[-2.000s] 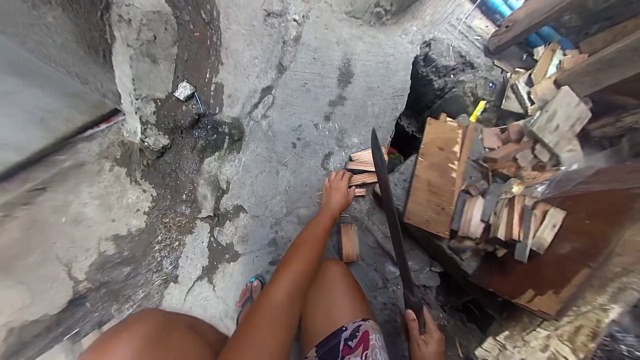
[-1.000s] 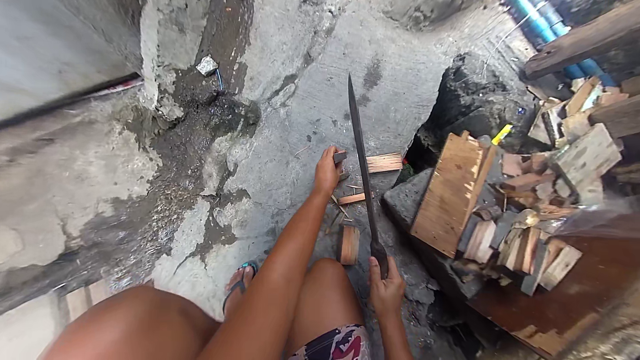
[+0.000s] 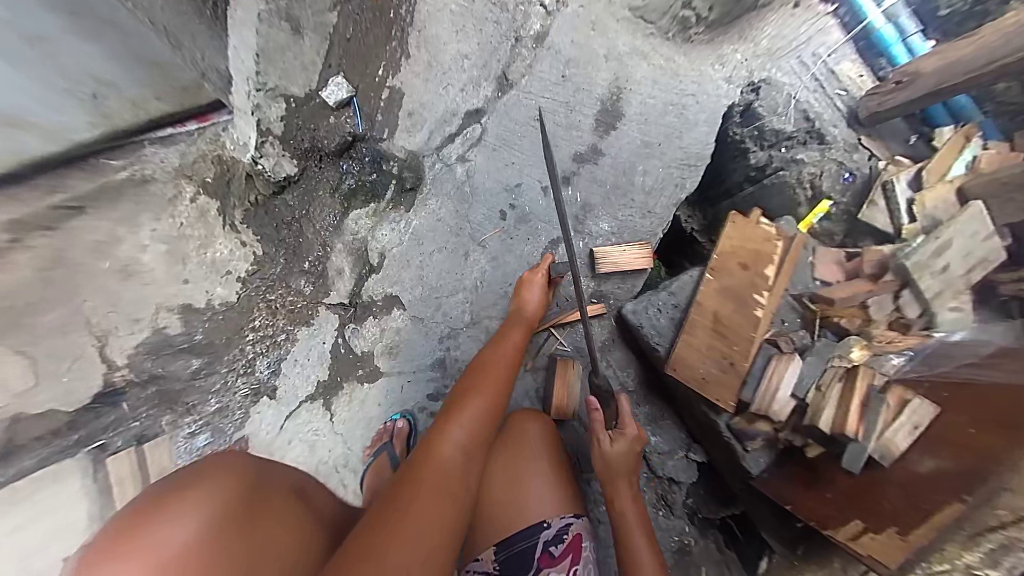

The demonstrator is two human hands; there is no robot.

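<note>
My right hand (image 3: 618, 440) is closed around the dark handle of a long machete (image 3: 568, 240), its blade pointing up and away over the concrete. My left hand (image 3: 534, 292) grips a small dark-faced wood piece (image 3: 560, 270) just left of the blade. Right of the blade lies a wood block with a striped, split-looking face (image 3: 623, 258). Under the blade, a thin wood strip (image 3: 584, 314) rests on the ground beside some splinters (image 3: 558, 340). Near my knee stands another wood block (image 3: 564, 388), left of the machete handle.
A brown wooden board (image 3: 724, 312) leans at the right beside a heap of wood offcuts (image 3: 952, 256). A brown sheet (image 3: 880, 488) lies below them. A dark gap runs along the edge of the concrete slab (image 3: 480, 200). Blue pipes (image 3: 888, 36) and a beam (image 3: 944, 68) are upper right.
Since two seconds ago, the machete has moved left relative to the wood blocks. My left hand, earlier at the grouped wood pieces, now holds a small piece apart from the striped block.
</note>
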